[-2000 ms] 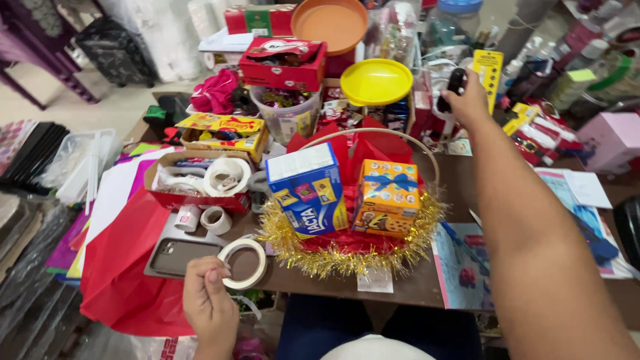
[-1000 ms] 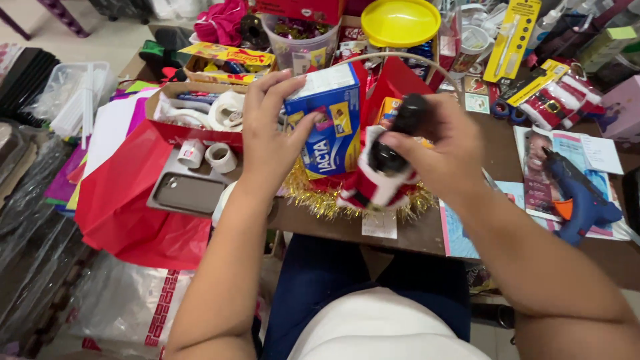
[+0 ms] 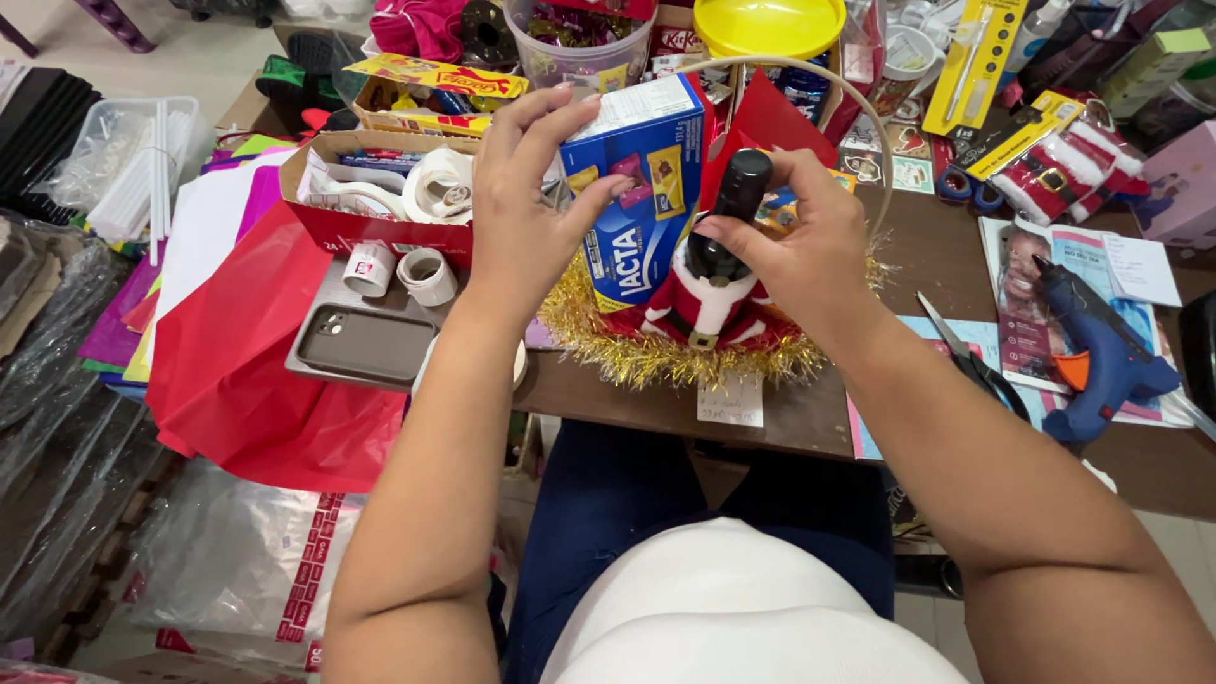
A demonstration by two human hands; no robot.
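Observation:
My right hand [image 3: 807, 237] grips the black neck of a bottle [image 3: 741, 195] dressed in a small red and white Santa suit [image 3: 705, 302]. The bottle stands tilted in a basket with a hoop handle [image 3: 879, 142], gold tinsel [image 3: 608, 328] around its rim and red paper [image 3: 774, 109] inside. Beside the bottle leans a blue Lacta chocolate box [image 3: 636, 204]. My left hand [image 3: 537, 180] rests against the left side of this box, fingers spread, thumb over its front. A second, orange box [image 3: 784, 211] is mostly hidden behind my right hand.
Left of the basket are a red box of tape rolls [image 3: 380, 214], a phone case [image 3: 366, 342] on a tray and red sheet material [image 3: 275, 361]. Scissors [image 3: 969, 361] and a blue glue gun [image 3: 1102, 351] lie on the right. Candy boxes and a yellow dish [image 3: 769, 27] stand behind.
My right hand has brought the Santa-dressed bottle from the right into the basket. My left hand has moved from near the tape roll to the blue box. The view has shifted downward.

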